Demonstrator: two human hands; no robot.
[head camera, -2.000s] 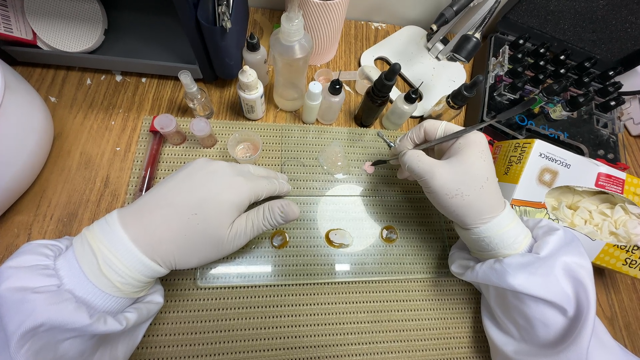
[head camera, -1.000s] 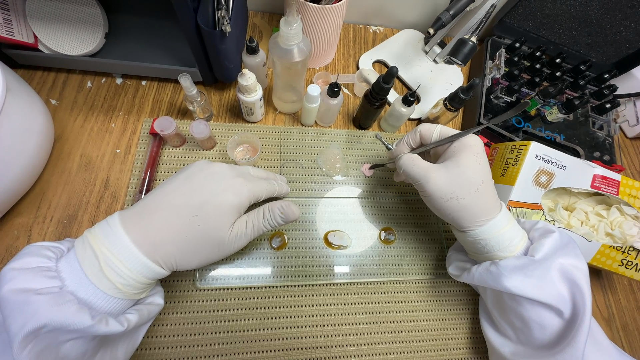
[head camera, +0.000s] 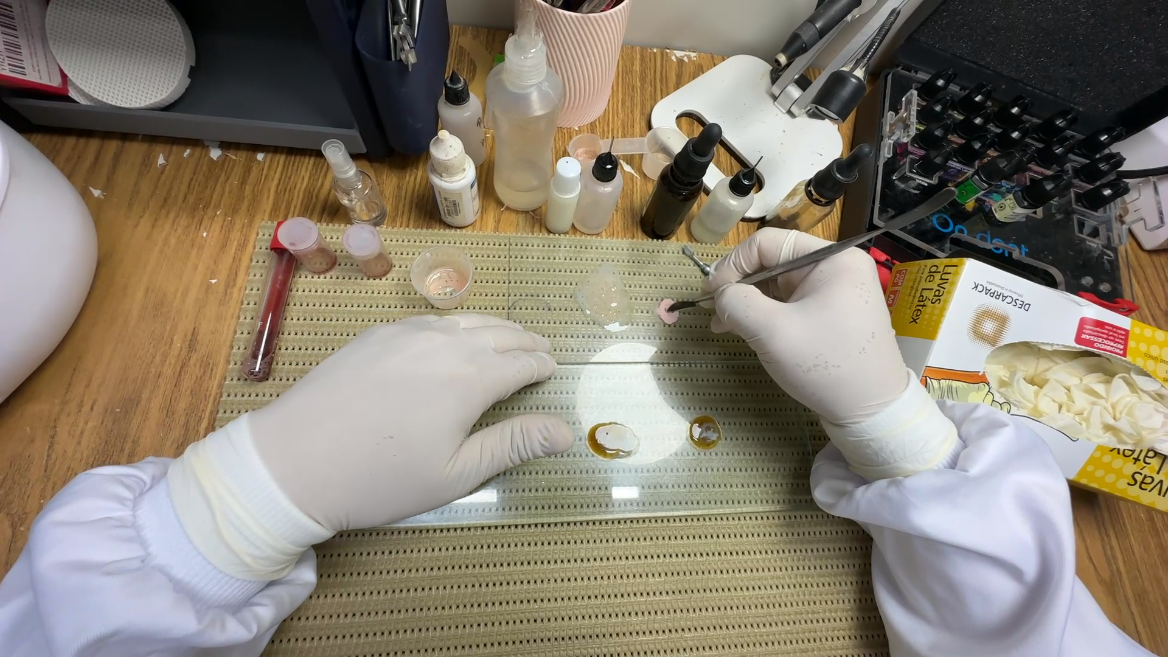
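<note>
My left hand (head camera: 411, 411), in a latex glove, lies palm down with fingers extended on the left part of a glass plate (head camera: 730, 493). My gloved right hand (head camera: 803, 319) grips a slim metal spatula (head camera: 803, 262) and another small metal tool (head camera: 696, 260). The spatula's dark tip meets a small pink dab (head camera: 668, 311) on the glass. Left of it is a clear gel puddle (head camera: 604, 297). Two amber drops, a larger (head camera: 612, 440) and a smaller (head camera: 704, 432), sit nearer the front. A small cup (head camera: 442, 277) holds a pinkish material behind my left hand.
A woven mat (head camera: 584, 584) lies under the glass. Two small capped jars (head camera: 307, 245) and a red-capped tube (head camera: 271, 315) are at left. Several bottles (head camera: 525, 119) line the back. A glove box (head camera: 1040, 374) and a case of small bottles (head camera: 1004, 182) stand at right.
My left hand has shifted right and toward the front, now covering the leftmost amber drop seen earlier. The right hand and the spatula tip stay by the pink dab.
</note>
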